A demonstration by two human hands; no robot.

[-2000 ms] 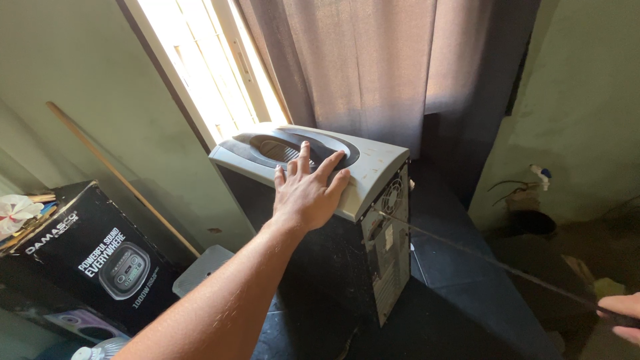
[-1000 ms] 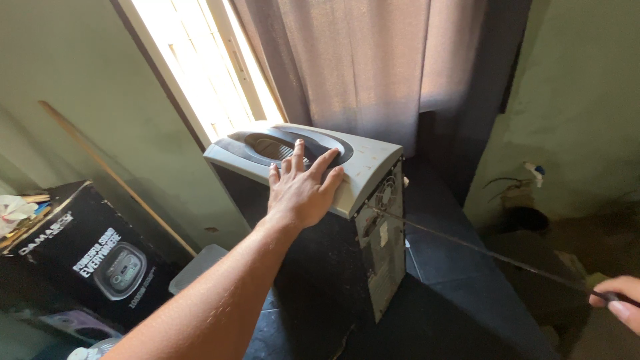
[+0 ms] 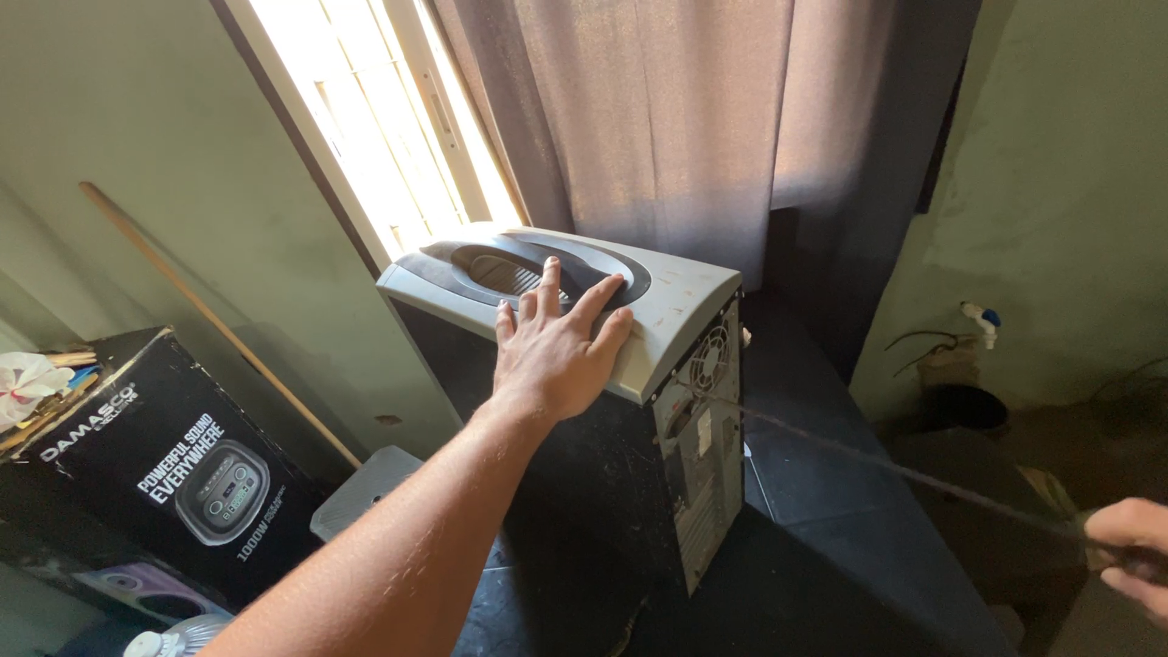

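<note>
A dusty desktop computer tower (image 3: 584, 474) stands upright on a dark tabletop (image 3: 821, 547), its rear panel with a fan grille (image 3: 710, 360) facing right. My left hand (image 3: 561, 351) lies spread on the tower's grey top cover, beside the oval recess, and grasps nothing. At the right edge my right hand (image 3: 1131, 547) is closed on a dark cable (image 3: 876, 464), partly out of frame. From there the cable stretches, fairly straight, to the upper part of the rear panel. How its far end is fixed there cannot be made out.
Left of the tower are a grey stool-like object (image 3: 370, 488), a black speaker box (image 3: 164, 456), a plastic bottle (image 3: 178, 636) and a wooden stick (image 3: 219, 324) leaning on the wall. A curtain (image 3: 639, 119) hangs behind. A tap (image 3: 984, 321) and a black bucket (image 3: 963, 408) are at right.
My right hand, with the cable in it, has risen a little since the first frame and sits nearer the right edge. My left hand remains on the top cover.
</note>
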